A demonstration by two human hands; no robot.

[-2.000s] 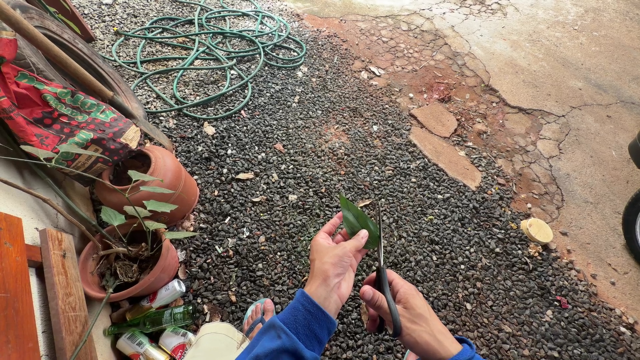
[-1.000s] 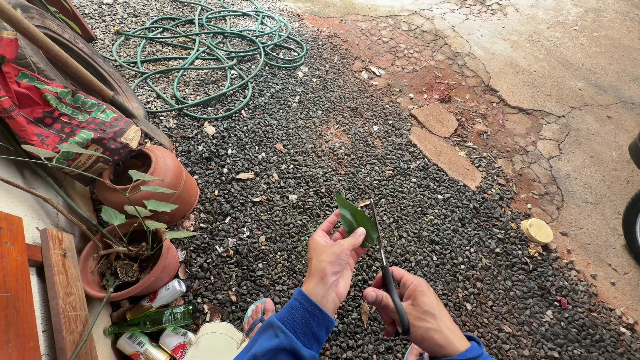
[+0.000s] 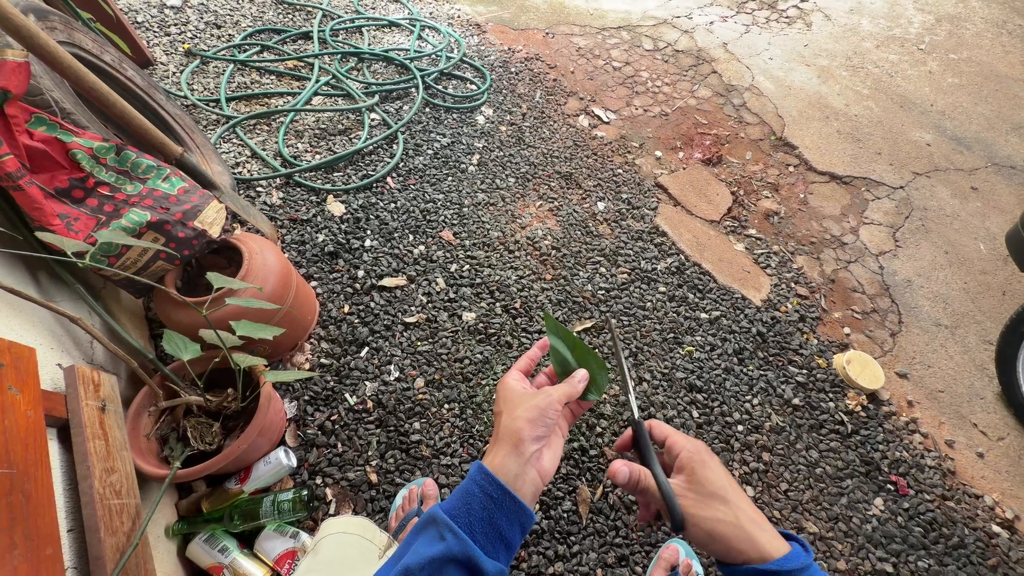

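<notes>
My left hand [image 3: 534,412], in a blue sleeve, pinches a green leaf [image 3: 578,358] between thumb and fingers, with the leaf's upper end pointing up and left. Just right of the leaf, my right hand [image 3: 694,488] holds a pair of scissors [image 3: 645,448] with black handles. The scissor blades point up and look closed together, apart from the leaf. Some of the right fingers are hidden behind the handles.
Two terracotta pots [image 3: 268,300] stand at the left, the nearer holding a leafy plant [image 3: 228,336]. Cans [image 3: 262,472] and a green glass bottle [image 3: 268,509] lie below. A green garden hose [image 3: 400,76] is coiled on gravel. Flip-flops [image 3: 406,498] are at the bottom.
The scissors have moved slightly right, away from the leaf, and the right hand has shifted a little right. My left hand still holds the leaf in nearly the same place.
</notes>
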